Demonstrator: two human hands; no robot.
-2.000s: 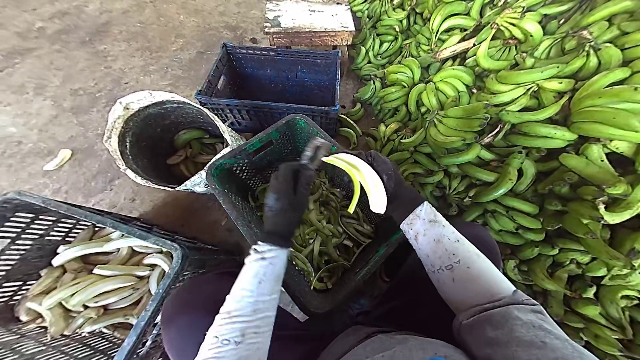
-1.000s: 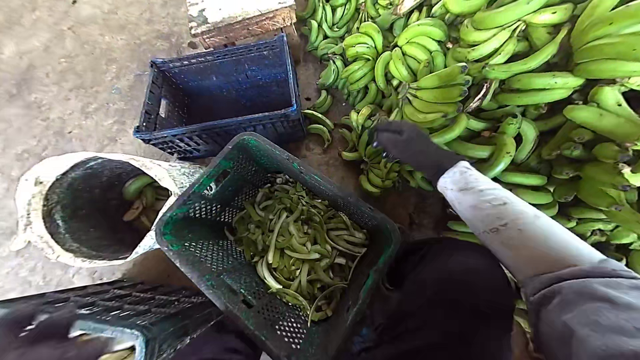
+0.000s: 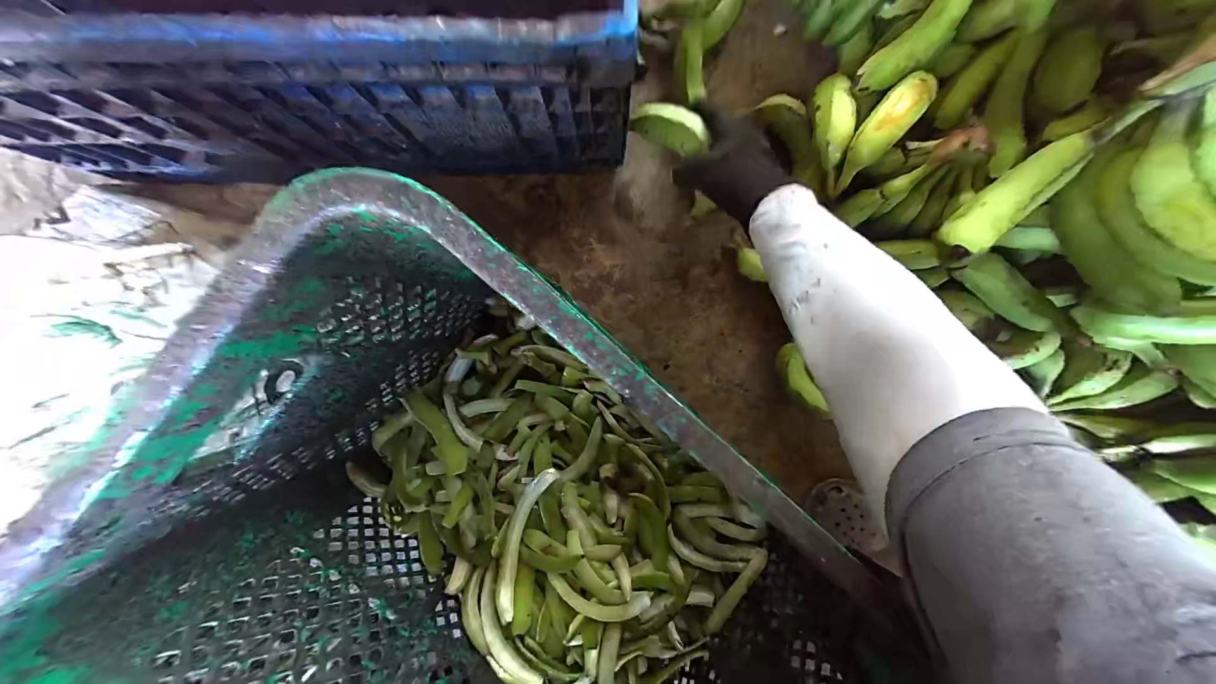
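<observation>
My right hand (image 3: 736, 166), in a dark glove below a white sleeve, reaches to the near left edge of a heap of green plantains (image 3: 1007, 180). A green plantain (image 3: 671, 129) lies right at its fingertips; blur hides whether the fingers grip it. Below and left of the hand stands a green plastic crate (image 3: 665, 408) with a perforated floor, holding a pile of green plantain peels (image 3: 570, 532). My left hand is out of view.
A blue plastic crate (image 3: 380, 123) stands at the upper left, beyond the green crate. Whitish material (image 3: 104, 323) lies at the left edge. Brown floor (image 3: 646, 285) shows between crate and heap, with a loose plantain (image 3: 801, 380) on it.
The peeled plantain and the tool seen two seconds ago are out of view. My right hand has gone from above the green crate to the heap. The view is now much closer.
</observation>
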